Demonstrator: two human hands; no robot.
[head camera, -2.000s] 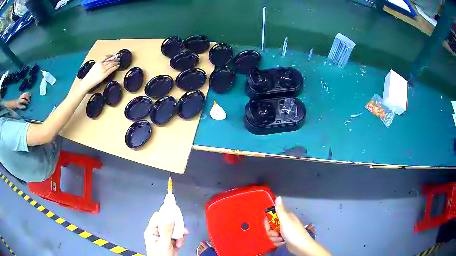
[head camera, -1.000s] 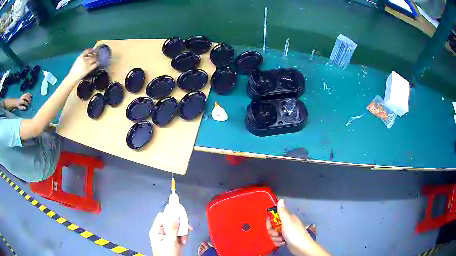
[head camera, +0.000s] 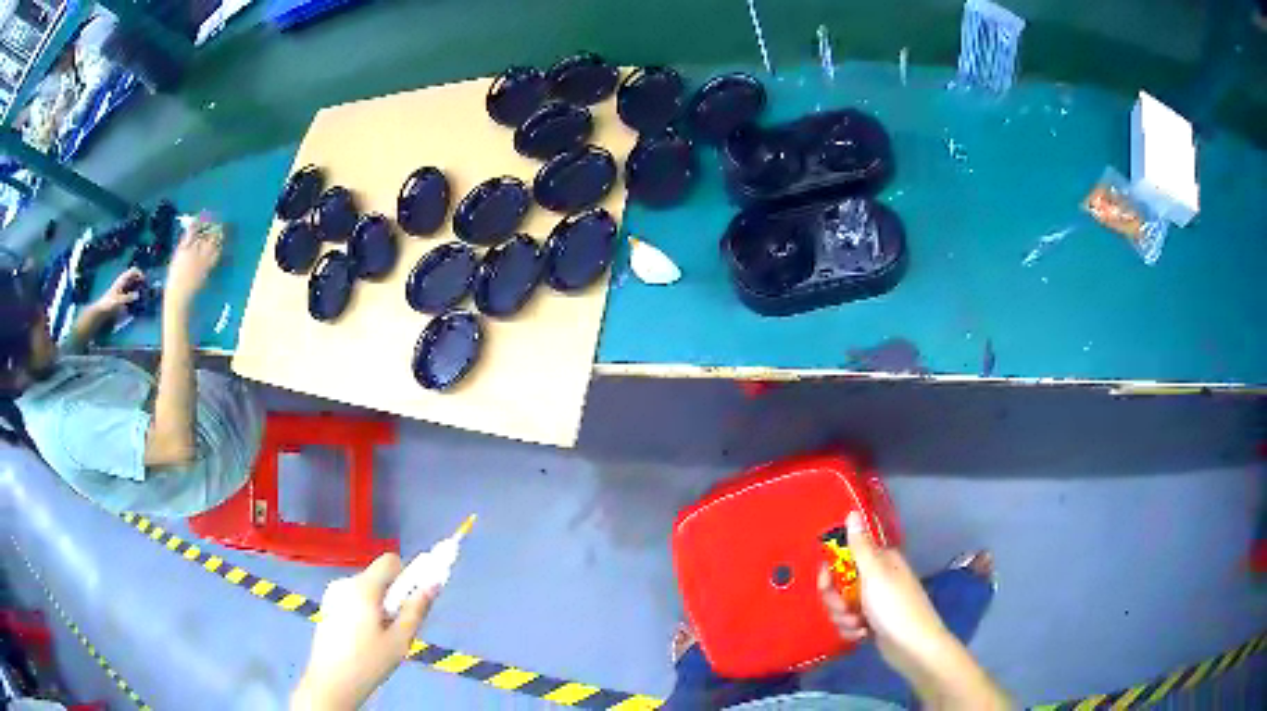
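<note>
My left hand (head camera: 364, 625) holds a white glue bottle (head camera: 423, 572), its thin orange-yellow nozzle pointing up and right, in front of the bench and over the floor. My right hand (head camera: 889, 600) is closed around a small yellow-red lighter (head camera: 842, 561) with a black end, above the red stool. Both hands are away from the bench. Several glossy black oval covers (head camera: 493, 211) lie on the cardboard sheet (head camera: 514, 375). A second white glue bottle (head camera: 653, 263) lies beside the cardboard. Two black twin-cup housings (head camera: 814, 254) stand right of it, one with clear film in a well.
A red stool (head camera: 736, 556) stands below my right hand. A person in a light green shirt (head camera: 139, 438) sits at the left by another red stool (head camera: 299, 486). A white box (head camera: 1164, 160), a clear bag with orange bits (head camera: 1120, 213) and clear sleeves (head camera: 989, 49) lie right.
The view has turned and shifted. My left hand has tilted the glue bottle to the right and moved away from the cardboard. The neighbour has put down a cover and moved their hand to the left.
</note>
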